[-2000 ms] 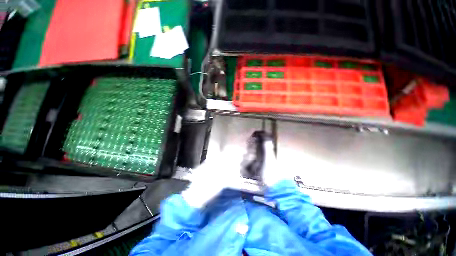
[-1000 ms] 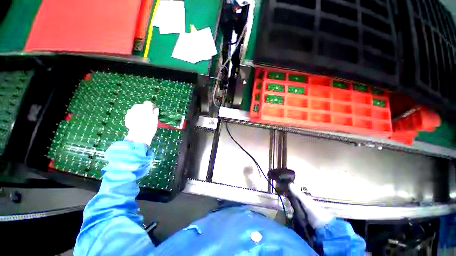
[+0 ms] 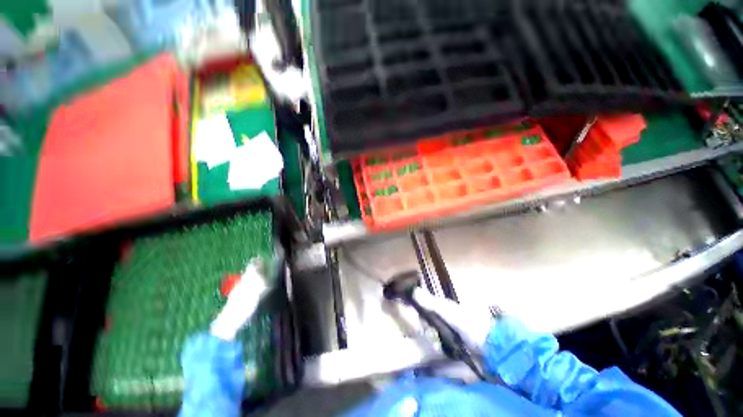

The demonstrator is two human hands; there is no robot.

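My right hand [image 3: 458,316], white-gloved, is closed around the black handheld scanner [image 3: 404,285], whose head points up and left over the metal line. My left hand [image 3: 243,303], also white-gloved, is over the black bin [image 3: 285,244] filled with green boards [image 3: 163,301]. Its fingertips are at the upper right part of the boards. A small red piece [image 3: 230,283] shows beside its fingers. Blur hides whether the fingers grip anything. The red compartment tray [image 3: 464,179] lies behind the line with small green boards in some pockets.
Metal conveyor line [image 3: 554,261] in front of me. Black compartment trays [image 3: 424,65] overhang the red tray. Stacked red pieces [image 3: 603,151] stand right of it. A large red sheet [image 3: 110,151] and white papers [image 3: 255,161] lie at upper left. Another bin of green boards [image 3: 20,334] is far left.
The view has shifted and turned, and the bin appears lower. My left hand is still over the boards, now near their upper right. My right hand still holds the scanner, its head slightly farther left in view.
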